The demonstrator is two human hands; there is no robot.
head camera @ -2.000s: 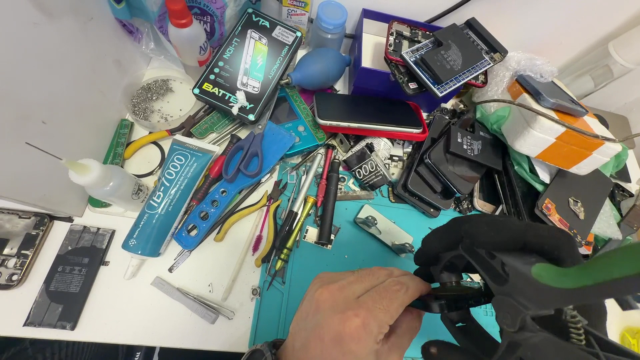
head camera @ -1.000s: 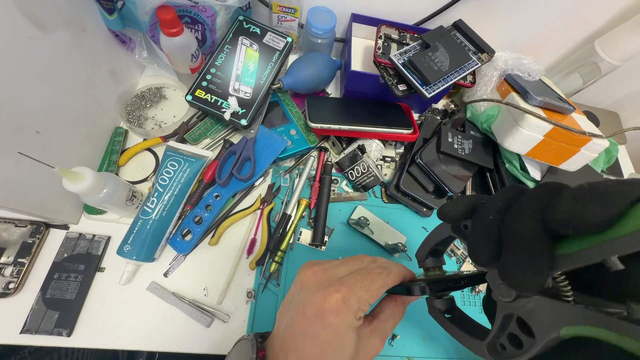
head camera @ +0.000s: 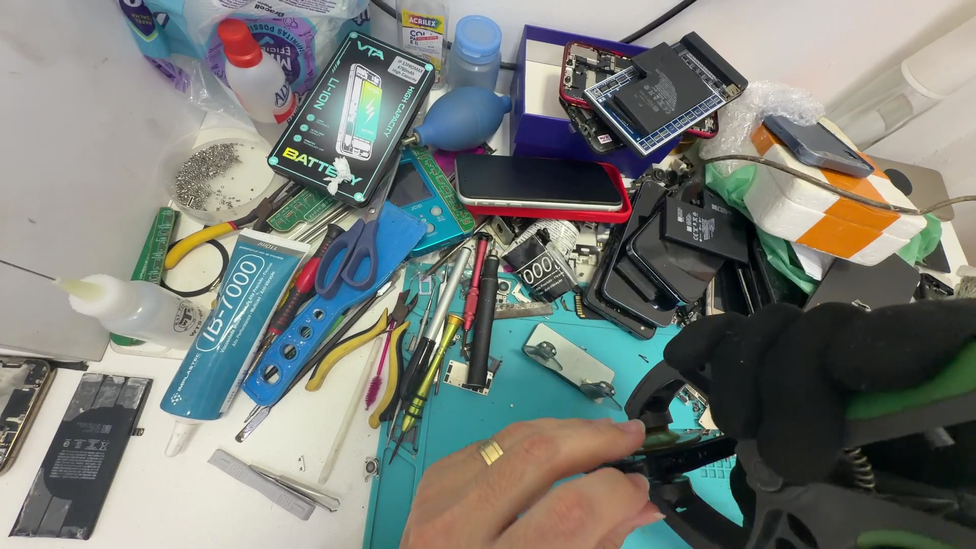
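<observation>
My left hand (head camera: 526, 488), wearing a gold-coloured ring, pinches the edge of a thin dark object (head camera: 679, 450) that looks like a phone, seen edge-on. My right hand (head camera: 808, 366), in a black glove, holds a large black and green spring clamp (head camera: 793, 496). The clamp's jaws lie above and below the dark object, near my left fingertips; the upper pad rests against it or just over it. Behind the hands, a small metal fixture (head camera: 570, 362) with suction-like feet lies on the teal repair mat (head camera: 473, 427). The far part of the dark object is hidden by the clamp and glove.
Screwdrivers (head camera: 438, 358), pliers (head camera: 351, 351), blue-handled scissors (head camera: 347, 259) and an adhesive tube (head camera: 232, 328) crowd the left. Black phones and batteries (head camera: 705, 229) pile up behind the glove. A phone on a red case (head camera: 537, 183) lies at the back, tweezers (head camera: 271, 484) front left.
The clamp and the gloved right hand have shifted right since two seconds ago, showing more of the jaws around the dark object. My left hand keeps its pinch on the object.
</observation>
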